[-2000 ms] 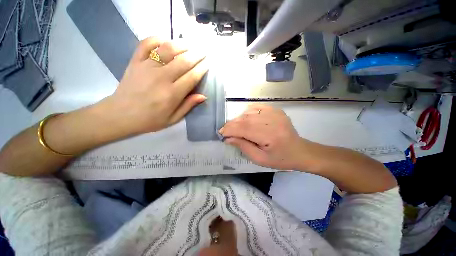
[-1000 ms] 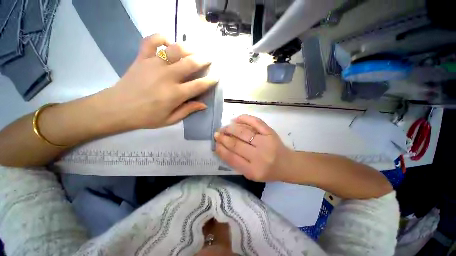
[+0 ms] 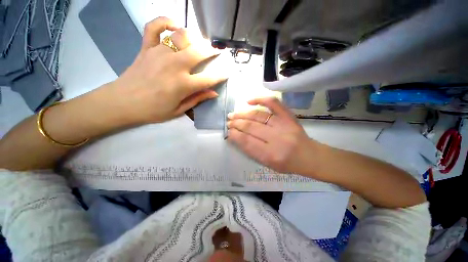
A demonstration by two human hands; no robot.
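A grey fabric piece (image 3: 210, 115) lies on the white table below the sewing machine head (image 3: 241, 20). A narrow folded edge runs along its right side. My left hand (image 3: 167, 77) lies over its left and upper part, fingers spread, fingertips in the bright glow. My right hand (image 3: 269, 133) is at its right edge, with fingertips on the narrow fold near the lower end. The presser foot area (image 3: 241, 55) is washed out by the lamp, so the needle and the fabric's far end cannot be seen.
A grey panel (image 3: 110, 33) lies beyond my left hand. A bundle of cut pieces (image 3: 31, 56) is at far left. Right of the machine are a blue round object (image 3: 405, 97), a whitish scrap (image 3: 405, 140) and red-handled scissors (image 3: 450, 150). A printed ruler (image 3: 154, 174) runs along the front edge.
The fabric has moved away from me toward the machine, with less of it showing. Both hands stay on it; my right hand has moved up along its edge. The camera view has shifted.
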